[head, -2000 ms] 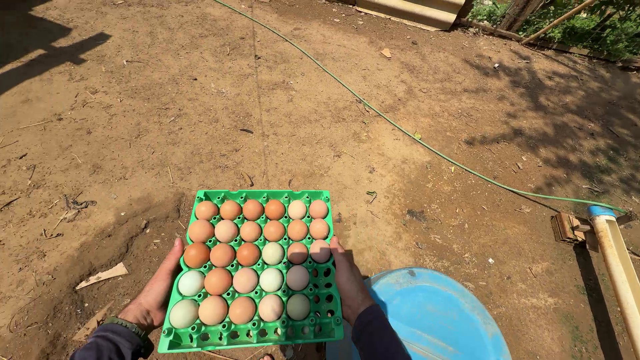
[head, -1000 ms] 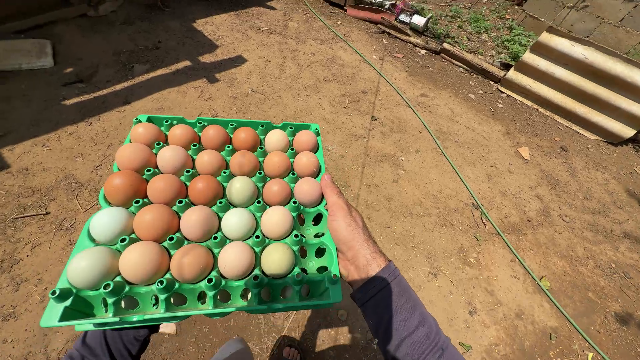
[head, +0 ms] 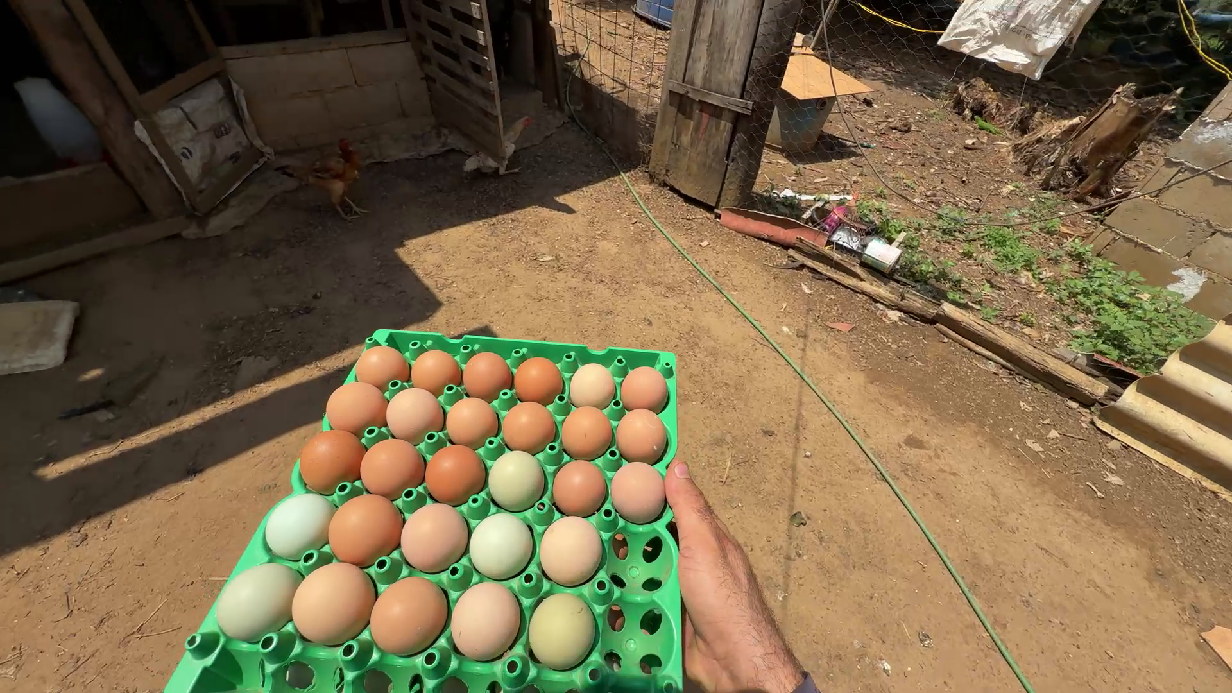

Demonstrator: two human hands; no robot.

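Observation:
A green plastic egg tray (head: 640,587), seen from above at the lower middle, holds rows of brown, cream and pale green eggs (head: 516,480). Some cups at its right edge and along its near edge hold no egg. My right hand (head: 722,587) grips the tray's right side, its thumb along the rim. My left hand is out of the frame.
A green hose (head: 799,371) runs along the dirt ground. A chicken (head: 335,180) and a paler bird (head: 500,149) stand near an open slatted wooden gate (head: 462,72). Wooden planks (head: 1020,356) and corrugated sheeting (head: 1179,414) lie at the right.
The view has swung up and away from the blue barrel to the coop and fence. The egg tray has moved along with me. My left hand, seen at the tray's left side two seconds ago, has left the frame.

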